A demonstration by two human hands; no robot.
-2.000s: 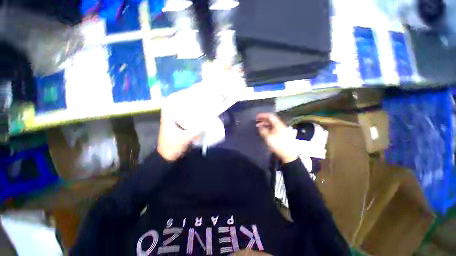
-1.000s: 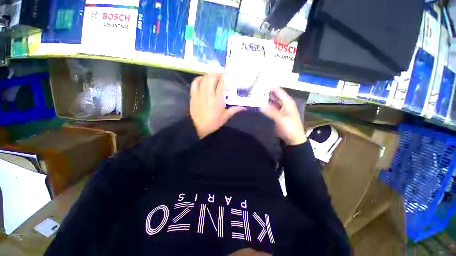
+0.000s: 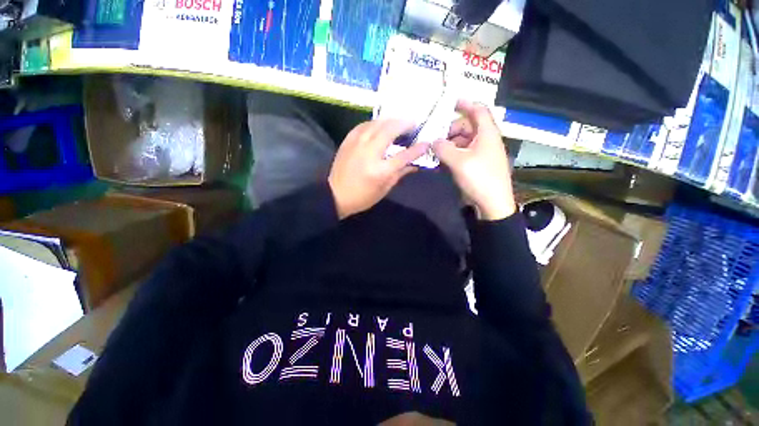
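A white housing (image 3: 416,91) lies at the front edge of the bench, with a dark narrow area on its lower part. My left hand (image 3: 366,164) is on its lower left side, thumb and fingers on the near end. My right hand (image 3: 478,158) is at its lower right, with thumb and fingers bent close together over the near end. Whether a small part is between the right fingertips cannot be told.
A stack of dark foam pads (image 3: 607,58) is on the bench at the right. A brown carton (image 3: 595,274) with a white-and-black unit (image 3: 543,223) is right of my knees. A blue crate (image 3: 707,291) stands far right. A parts carton (image 3: 150,137) with clear bags is at the left.
The view has steadied and the housing shows clearly, resting at the bench edge. My right hand has moved from its side up and inward over its near end; my left fingers have bent inward.
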